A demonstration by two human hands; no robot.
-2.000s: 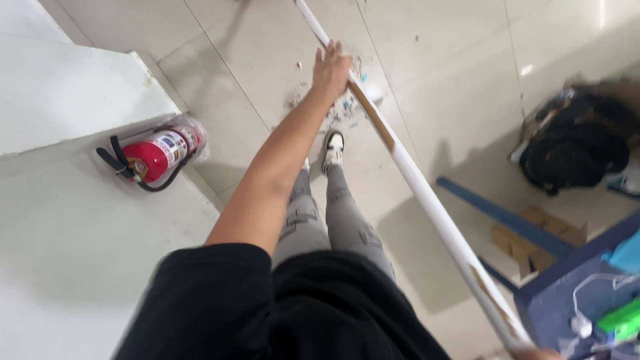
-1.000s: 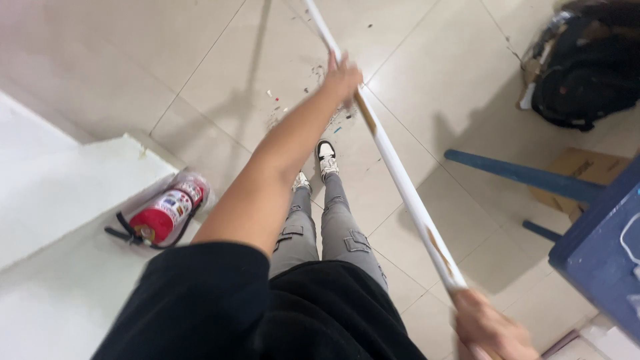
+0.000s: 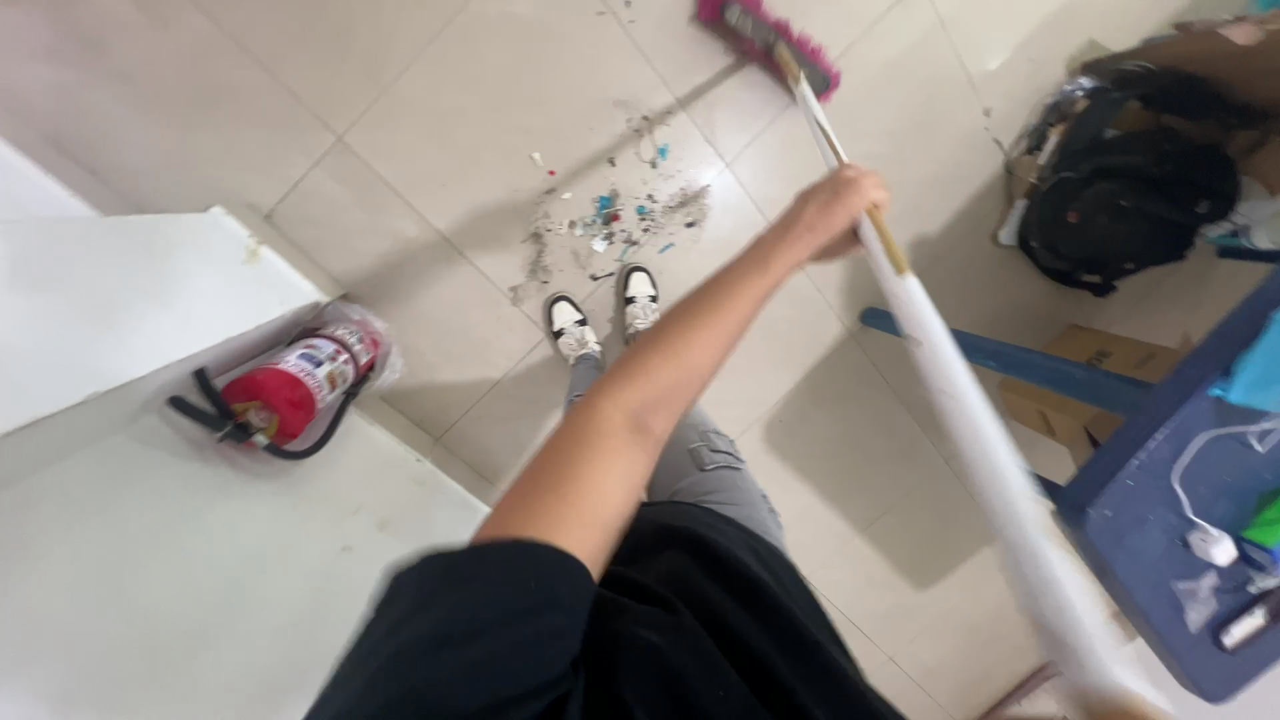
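Note:
A push broom or dust mop lies slantwise across the view, its pink fringed head (image 3: pixel 768 45) on the tiled floor at the top. Its long handle (image 3: pixel 950 370) has a white covering with tan parts showing. My left hand (image 3: pixel 848 208) is closed around the upper stretch of this handle, nearer the head. At the bottom edge, a blurred sliver of my right hand (image 3: pixel 1125 708) wraps the near end; most of it is out of frame. Scattered debris (image 3: pixel 615 215), with blue, white and red bits and grey dust, lies on the floor just beyond my shoes (image 3: pixel 572 325).
A red fire extinguisher (image 3: pixel 300 385) in clear plastic rests on a white ledge (image 3: pixel 250 560) at left. At right stand a blue table (image 3: pixel 1150 560) bearing a white cable and small items, its blue leg (image 3: pixel 1050 370), a cardboard box (image 3: pixel 1110 350) and a black bag (image 3: pixel 1130 210).
My left hand and the handle have swung to the right, away from above the debris. The pink head has come into view. My right hand has dropped mostly out of the bottom edge.

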